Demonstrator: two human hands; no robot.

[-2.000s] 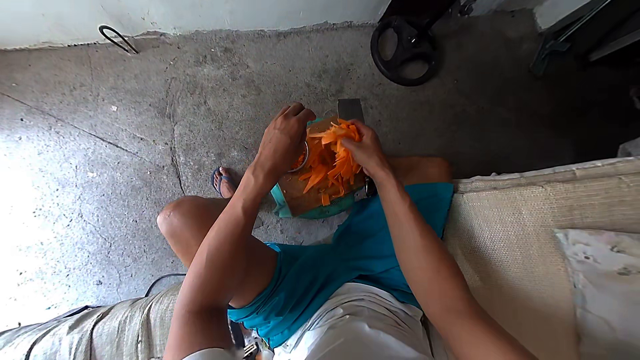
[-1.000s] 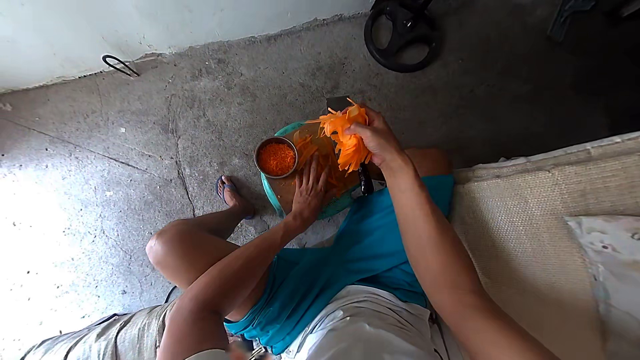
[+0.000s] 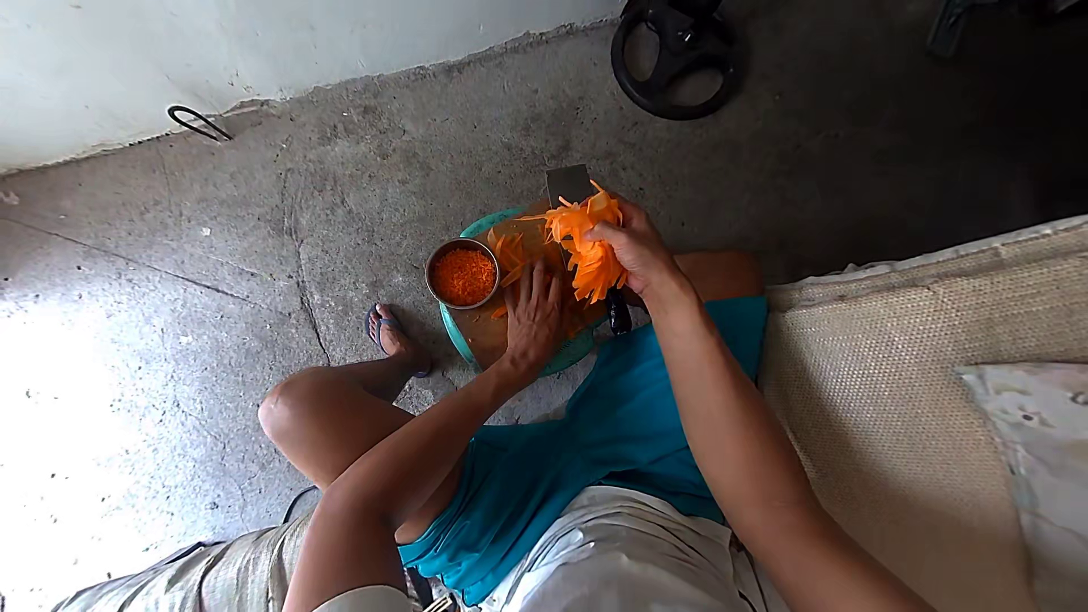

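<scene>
My right hand [image 3: 636,248] holds a bunch of thin orange strips [image 3: 588,246], likely carrot, above the right side of a wooden board [image 3: 486,336]. My left hand [image 3: 535,316] lies palm down on the board, over more orange strips [image 3: 508,255]. A round metal bowl [image 3: 430,280] filled with finely chopped orange bits [image 3: 464,276] stands left of that hand. Under the board is a green round stool or tub [image 3: 456,333]. A wide metal blade [image 3: 569,184] juts past the board's far edge, and a black handle [image 3: 619,313] shows near my right wrist.
A black steering wheel [image 3: 633,83] lies on the concrete floor [image 3: 382,153] beyond the board. A black loop [image 3: 198,121] sits by the white wall. At right is a woven seat [image 3: 892,340] with a patterned cushion [image 3: 1037,442]. My sandalled foot [image 3: 389,333] rests left of the board.
My left hand has moved from beside the bowl down onto the board. The right hand has lifted the orange strips, which lay lower over the board two seconds ago.
</scene>
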